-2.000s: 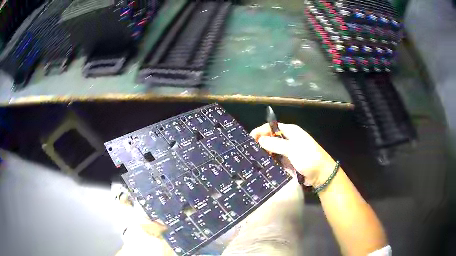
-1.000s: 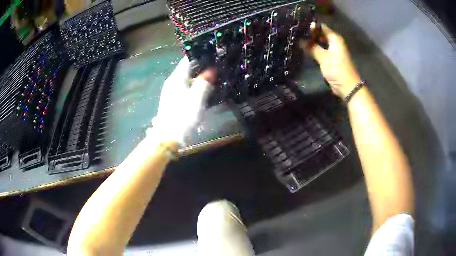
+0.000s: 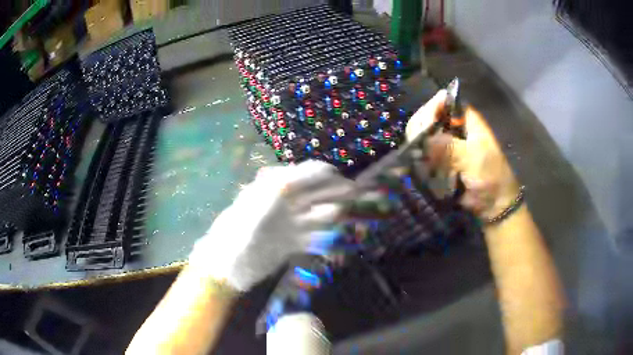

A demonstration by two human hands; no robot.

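Note:
A black circuit board panel, blurred, is tilted between my hands above the near part of the rack, with coloured parts showing on it. My left hand, in a white glove, is on the panel's left part and holds it. My bare right hand is at its upper right end and holds the side cutters. Their jaws point up and their handles are mostly hidden in the hand. The contact of my right fingers with the panel is blurred. Stacked boards with red, blue, green and white-tipped parts stand just behind the panel.
An empty slotted rack lies on the green bench, left of centre. More loaded boards stand at the far left, and another upright group stands behind the empty rack. The bench's yellowish edge crosses the lower left.
A second ago both hands were at a panel against the stack's front. Now they hold a panel lower, nearer me and tilted, and the stack's front face is uncovered. The cutters' jaws now show clearly.

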